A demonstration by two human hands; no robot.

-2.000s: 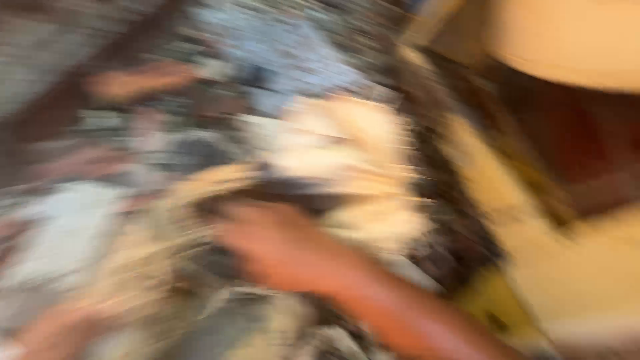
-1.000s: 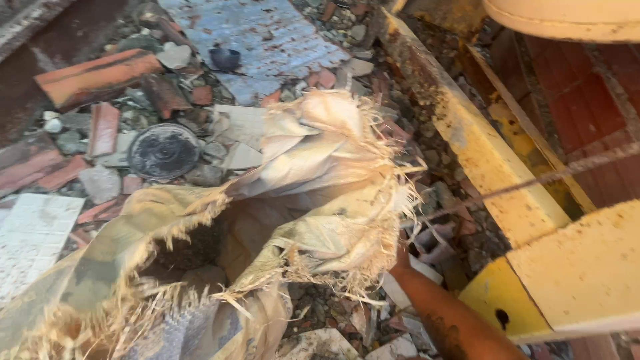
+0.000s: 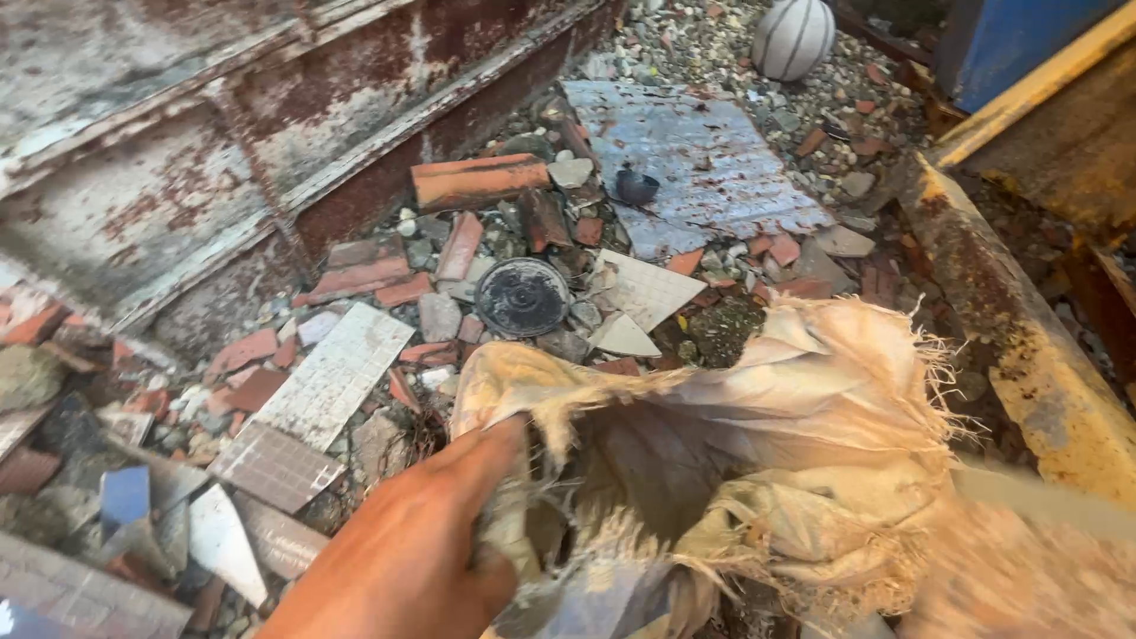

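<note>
A frayed, cream-coloured woven sack lies crumpled over the rubble, its torn mouth facing up and toward the left. From the bottom edge my left hand reaches in, fingers and thumb closed on the sack's left rim. The fingertips are partly hidden by the folds and slightly blurred. My right hand cannot be made out: a blurred tan shape fills the lower right corner, and whether it is hand or sack cloth is unclear. What the sack holds is hidden in the shadow of its mouth.
Broken roof tiles, white tile pieces and a round black lid-like disc lie among stones. Beyond are a corrugated metal sheet and a ball. A rusty metal wall stands left, a yellow metal beam right.
My left hand has come into view on the sack's rim. The arm seen beside the sack at the lower right one second ago is no longer clearly visible there. The view takes in more ground ahead.
</note>
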